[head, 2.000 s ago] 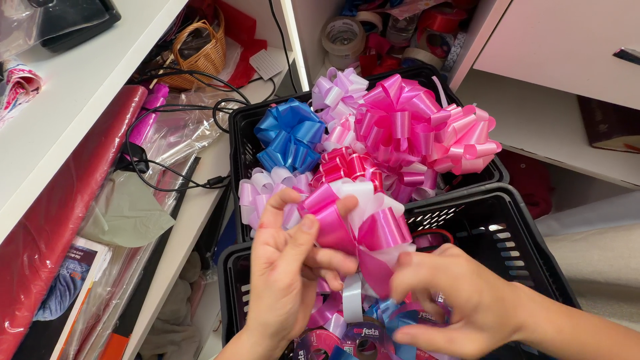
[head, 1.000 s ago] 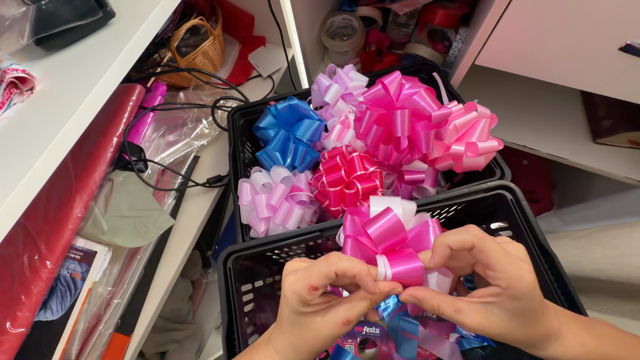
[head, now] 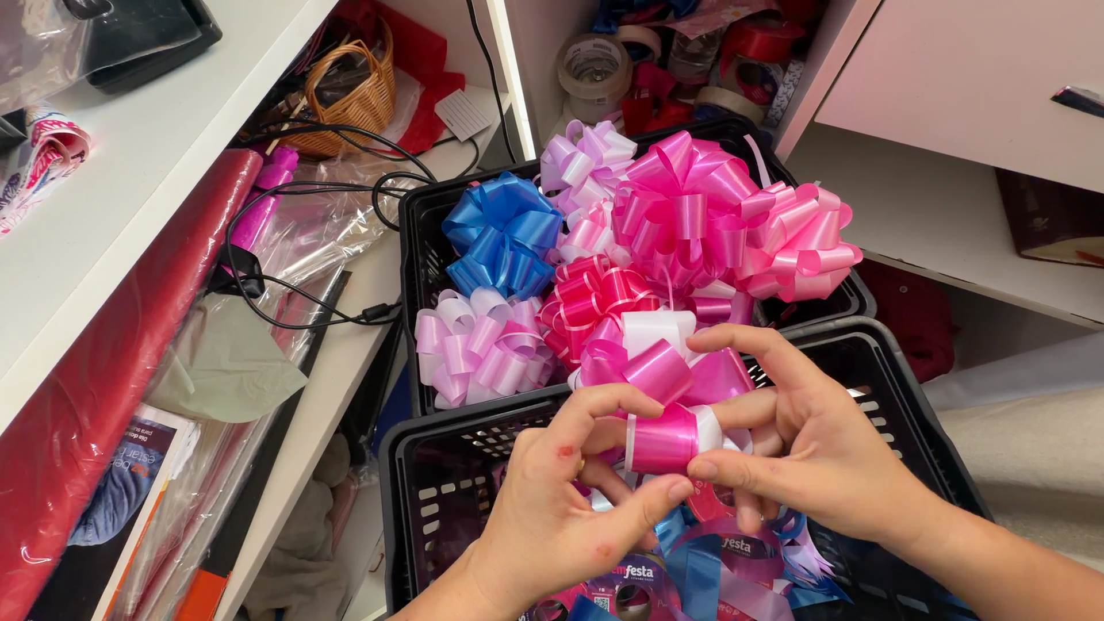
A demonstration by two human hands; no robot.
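Note:
A pink and white ribbon bow is between both hands, above the front black plastic basket. My left hand has its fingers around the left side of the bow's lower loop. My right hand pinches the same bow at its right side, thumb below and fingers behind. Just beyond are a blue ribbon bow, a lilac bow, a red bow with pale edges, a large pink bow and a light pink bow, in the rear black basket. Ribbon spools lie below my hands.
The front black basket overlaps the rear one. At left are a white shelf, a red wrapped roll, black cables and a wicker basket. Tape rolls lie in the cubby behind; a white drawer is at right.
Both hands have come together on the bow since the oldest frame, where the right hand was apart from it. The red bow, partly covered then, shows more now.

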